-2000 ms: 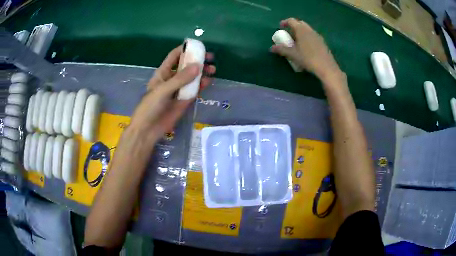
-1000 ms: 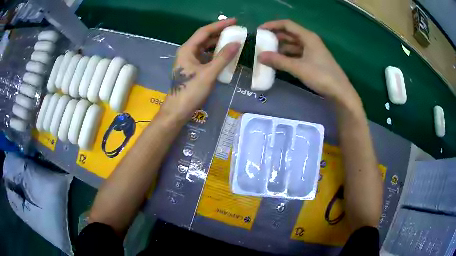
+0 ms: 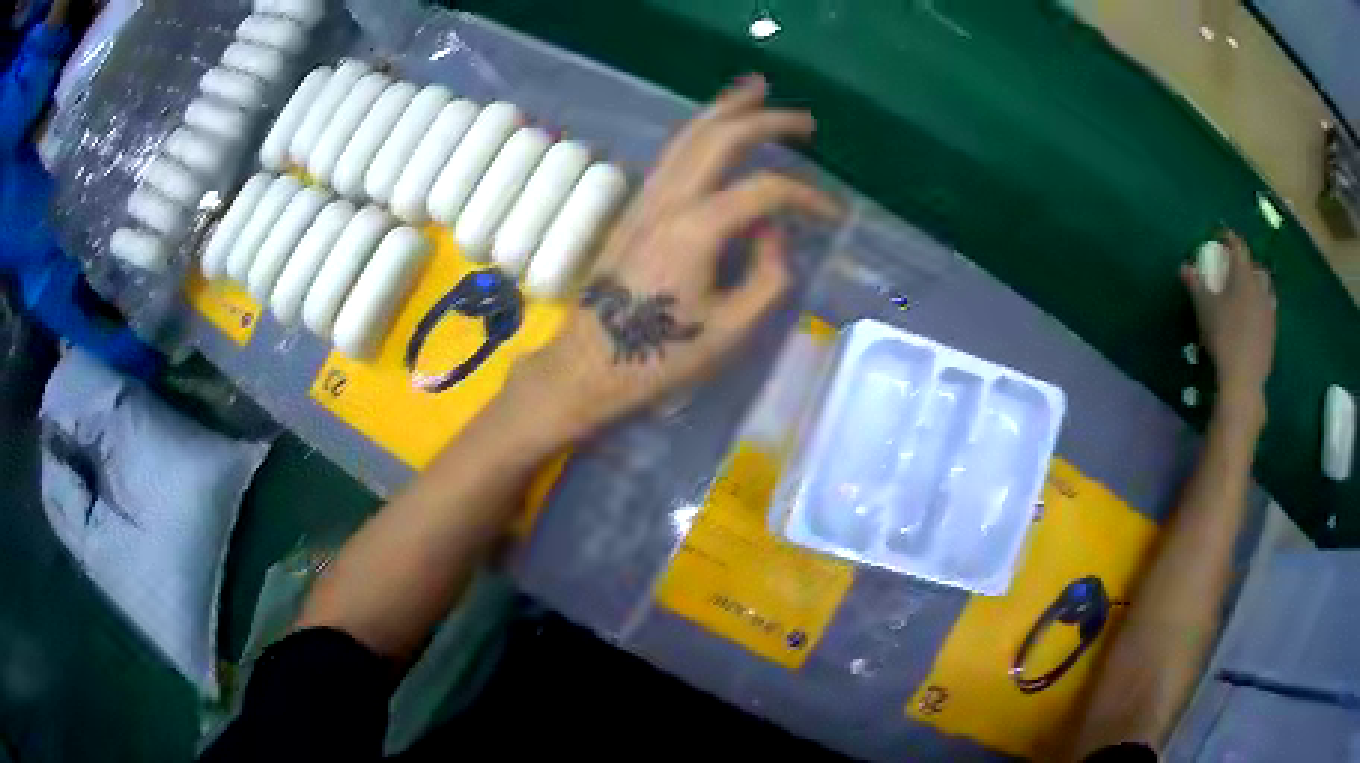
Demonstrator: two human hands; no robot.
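White oblong devices (image 3: pixel 577 228) lie in two rows on the printed cardboard mat at left. My left hand (image 3: pixel 701 261) is beside the right end of the upper row, fingers spread, with nothing seen in it. My right hand (image 3: pixel 1235 321) is far right over the green belt, small and blurred, its fingers around a white oblong device (image 3: pixel 1213 268). The three-compartment tray (image 3: pixel 925 455) lies empty on the mat between my arms, two wide slots flanking a narrow one.
Another white device (image 3: pixel 1338 431) lies on the green belt (image 3: pixel 1029 164) at the right edge. More units lie under clear film (image 3: pixel 112 164) at far left. Ridged tray stacks (image 3: pixel 1283 656) stand at lower right. A grey-white bag (image 3: pixel 142 507) is at lower left.
The two devices held up before are out of my hands, and the upper row is longer at its right end. My right hand has moved right to a belt device. The view has shifted left.
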